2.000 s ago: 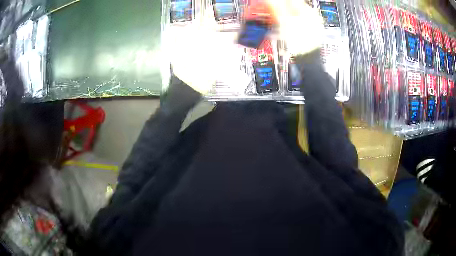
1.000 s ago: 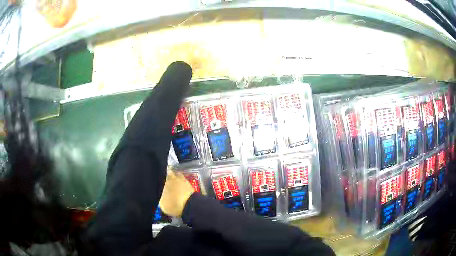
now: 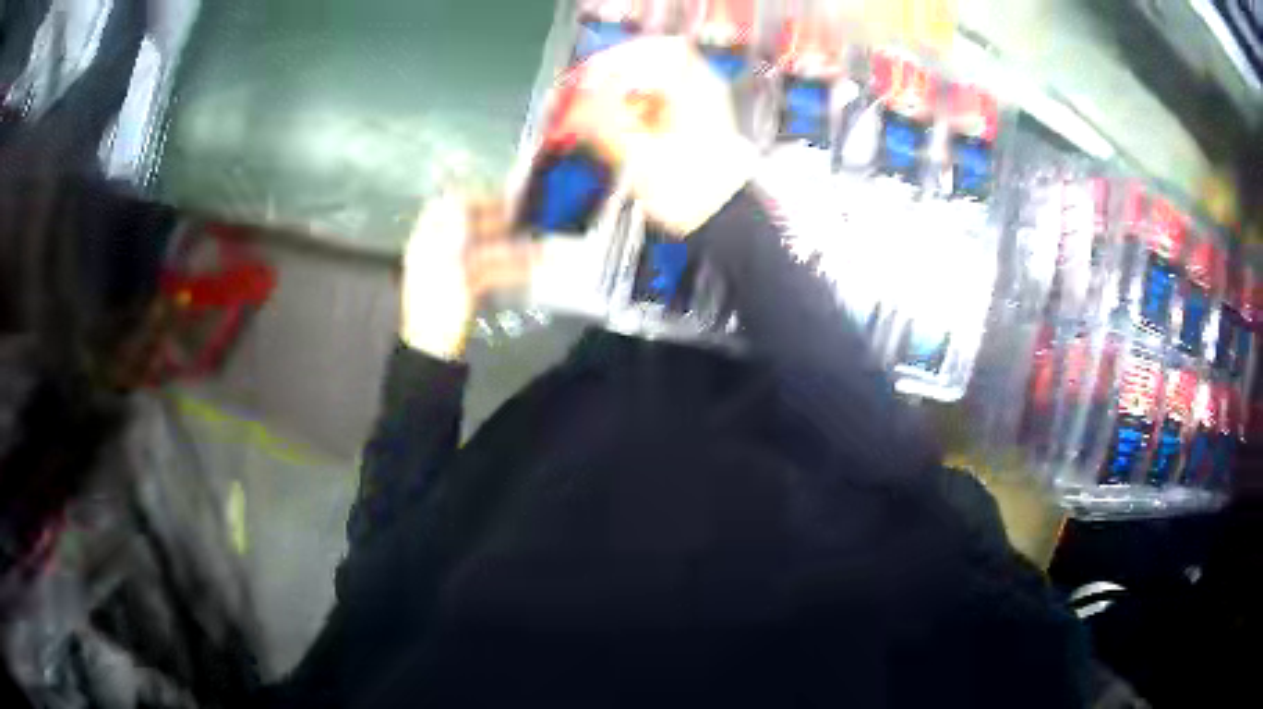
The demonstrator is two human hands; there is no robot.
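Note:
The view is blurred by motion. A large clear blister tray (image 3: 956, 374) lies tilted on the bench with red-and-blue product units (image 3: 805, 108) in its pockets; glare hides much of its lower right part. My right hand (image 3: 672, 132) is over the tray's left part, its fingers on a product unit (image 3: 568, 191) that looks larger than the seated ones and tilted, at the lower left pocket. Its exact height over the pocket cannot be told. My left hand (image 3: 454, 270) is open and empty beside the tray's lower left corner, fingers towards it.
Stacked filled trays (image 3: 1143, 416) stand at the right. The green bench top (image 3: 346, 118) extends left, with clear plastic (image 3: 132, 118) at its far left. A red stool (image 3: 215, 298) and grey floor with a yellow line are below left. A tan carton (image 3: 1018, 499) shows below right.
The view has swung down towards my body. My reaching arm has come back from behind the tray, and both hands are now at the tray's left end. A unit now shows at my right fingers.

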